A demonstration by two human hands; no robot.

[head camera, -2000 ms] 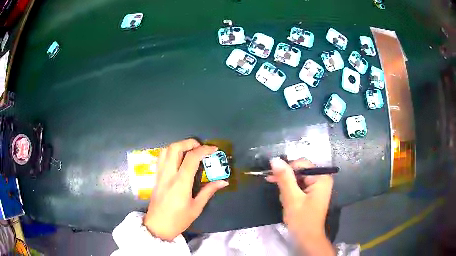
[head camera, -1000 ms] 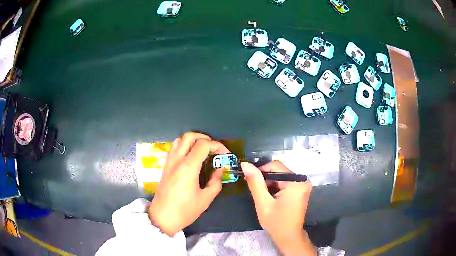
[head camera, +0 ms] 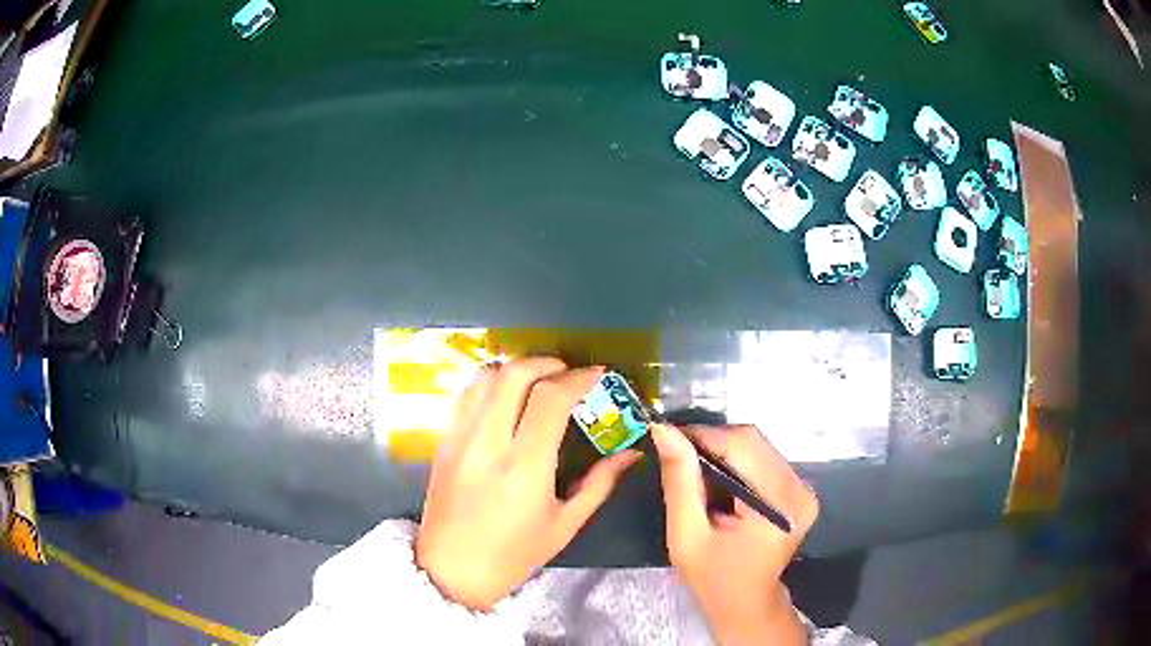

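My left hand (head camera: 511, 480) holds a light-blue module (head camera: 611, 414) between thumb and fingers. A yellow tape piece shows on the module's lower part. My right hand (head camera: 732, 499) holds dark tweezers (head camera: 745, 492) like a pen, their front end at the module's right edge; whether the tips touch it I cannot tell. A glossy amber tape strip (head camera: 423, 379) lies flat on the dark green mat, partly hidden behind my left hand. A pale, shiny rectangle (head camera: 820, 398) lies flat to the right of it.
Many loose modules (head camera: 823, 148) lie at the upper right, beside a long copper-brown strip (head camera: 1051, 278). A few more lie along the far side. A black box (head camera: 76, 280) with a round red-and-white label stands at the left, beside a blue case (head camera: 28, 410).
The tweezers went from apart, right of the module, to its edge. Yellow tape now shows on the module, which is turned differently. The view has shifted, moving the bench items in frame.
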